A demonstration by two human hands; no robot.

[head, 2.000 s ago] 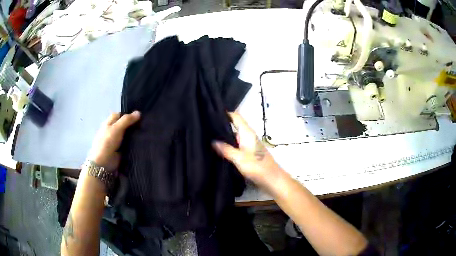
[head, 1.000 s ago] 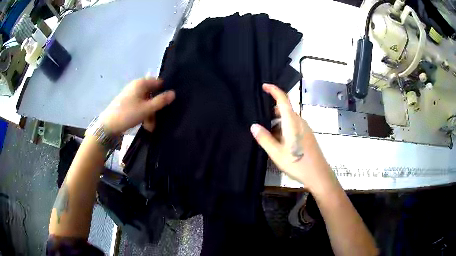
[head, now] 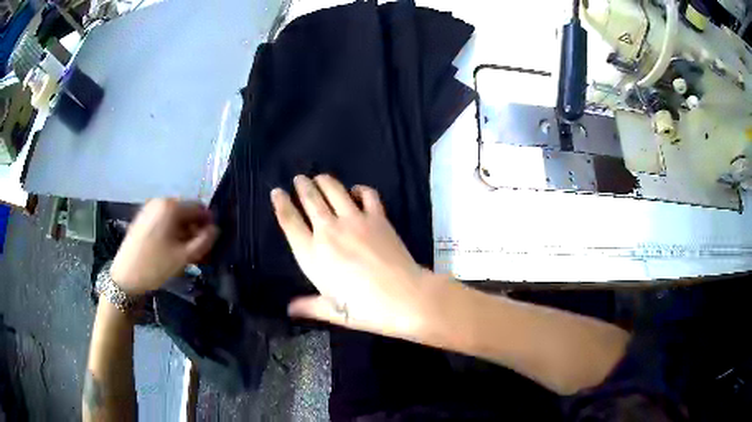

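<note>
A thick stack of black cut panels (head: 330, 99) lies in front of me, over the table and its front edge, with fanned layers at its upper right. My right hand (head: 350, 260) lies palm down on the lower middle of the stack, fingers spread. My left hand (head: 165, 247) is blurred, with curled fingers beside the stack's lower left edge. I cannot tell whether it holds cloth.
The sewing machine head (head: 660, 74) is at upper right, with a black rod-like handle (head: 572, 70) over the steel needle plate (head: 569, 169). A grey side table (head: 157, 99) at left bears a dark cone (head: 79, 100). Dark cloth (head: 210, 342) hangs below.
My right hand has moved from the stack's right edge onto its middle and flattened. My left hand has moved down and left off the stack's top, its fingers now curled.
</note>
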